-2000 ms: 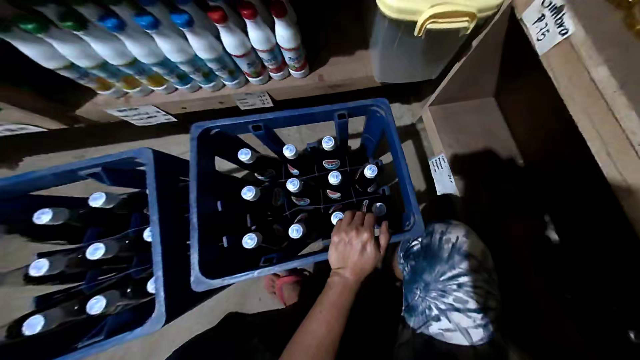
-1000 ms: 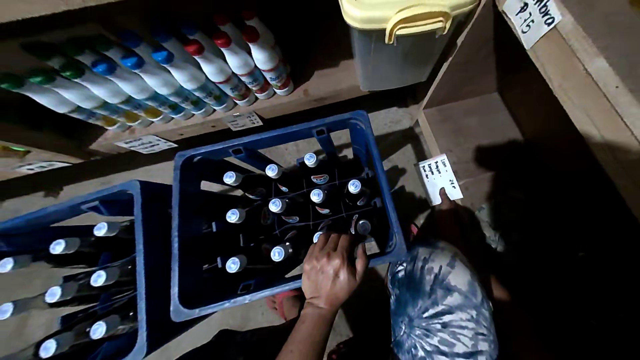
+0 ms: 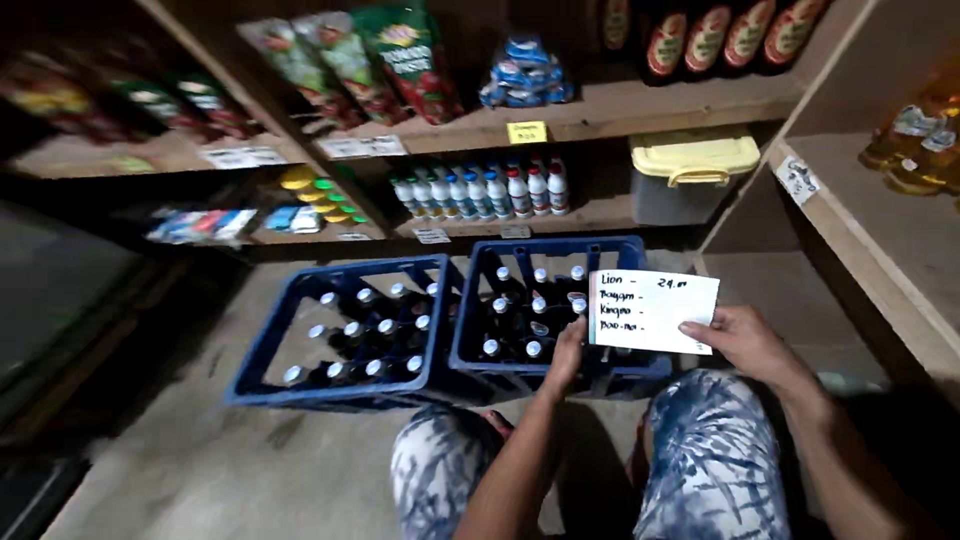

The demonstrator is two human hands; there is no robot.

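My right hand (image 3: 739, 341) pinches a white card (image 3: 652, 311) with handwriting by its right end, above the right-hand blue plastic crate (image 3: 551, 244). Near the card's left edge is my left hand (image 3: 568, 356), raised over the crate's front; whether its fingers touch the card I cannot tell. Dark glass bottles with pale caps (image 3: 534, 349) stand in this crate, some hidden behind the card and hand. Beside it on the left, a second blue plastic crate (image 3: 259, 345) holds more capped dark bottles (image 3: 337, 370).
Wooden shelves (image 3: 465, 142) rise behind the crates, bearing pouches (image 3: 409, 67), white bottles with coloured caps (image 3: 517, 191) and a yellow-lidded plastic bin (image 3: 694, 165). A wooden shelf edge (image 3: 862, 236) runs along the right. My knees are close to the crates' front.
The card, on the wood at the right one second ago with my right hand at it, is now held up over the crate. My left hand has left the bottle tops. The view now takes in more shelving.
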